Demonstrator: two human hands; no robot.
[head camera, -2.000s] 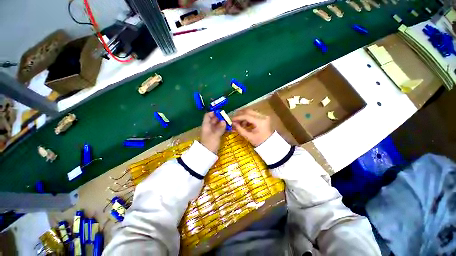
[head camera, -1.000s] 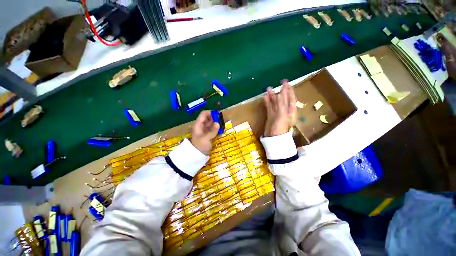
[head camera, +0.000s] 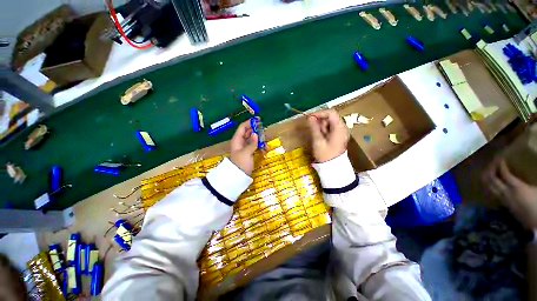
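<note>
My left hand holds a blue battery cell upright above the belt's near edge. My right hand is to its right, fingertips pinched on a thin reddish wire that points left over the belt and ends in a small pale tip. What the wire's other end joins is hidden. Amber-wrapped parts in rows cover the bench under my forearms. A shallow cardboard box with pale chips stands right of my right hand.
Blue cells and tan-wrapped assemblies lie on the green belt. More blue cells cluster at lower left. A blue stool stands at right. Another person's hand holds something brown at the right edge.
My right hand was open and empty-looking over the box's left side; its fingers are now pinched on a thin wire. The neighbour's hand has appeared at right, and a dark shape at lower left.
</note>
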